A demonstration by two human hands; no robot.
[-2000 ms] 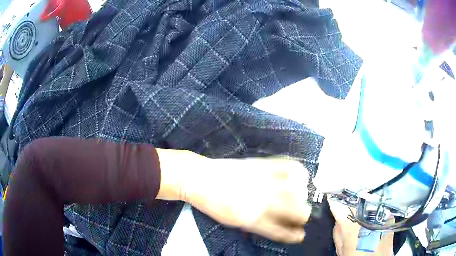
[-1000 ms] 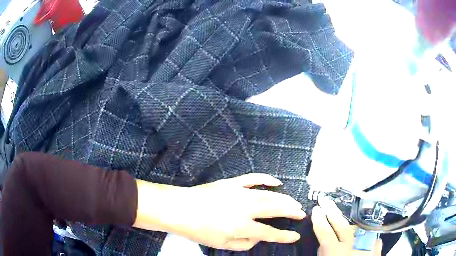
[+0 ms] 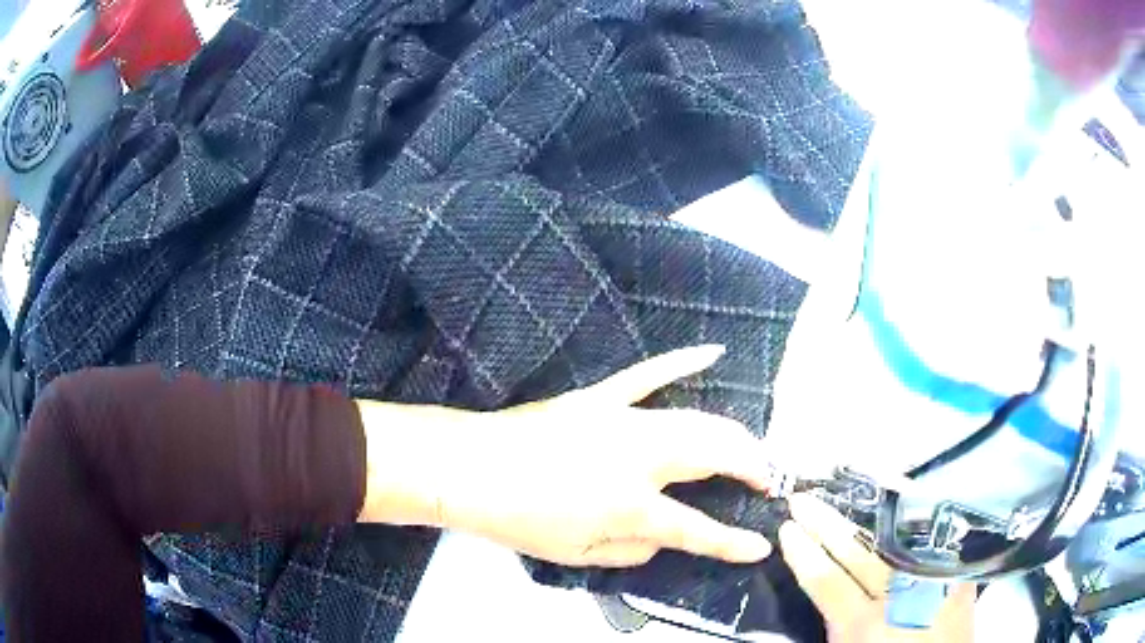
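Observation:
The dark checked garment (image 3: 490,251) lies in a large folded heap across the table and runs under the white machine head (image 3: 954,302). My left hand (image 3: 603,477) lies flat on the checked cloth, fingers spread, with its fingertips just left of the presser foot (image 3: 781,480). My right hand (image 3: 841,565) is at the needle area, fingers together on the black cloth (image 3: 766,590), partly hidden by the machine head. Whether it grips the cloth cannot be told. The needle itself is too small to tell.
A grey box with a round vent (image 3: 35,122) and a red thing (image 3: 136,40) are at the upper left. A metal slide plate or edge (image 3: 684,615) shows below my left hand. A dark reddish shape (image 3: 1090,38) is at the upper right.
My left hand was curled into a fist, then opened and spread on the cloth; its index finger now reaches the presser foot. The lower cloth has shifted, uncovering the metal edge.

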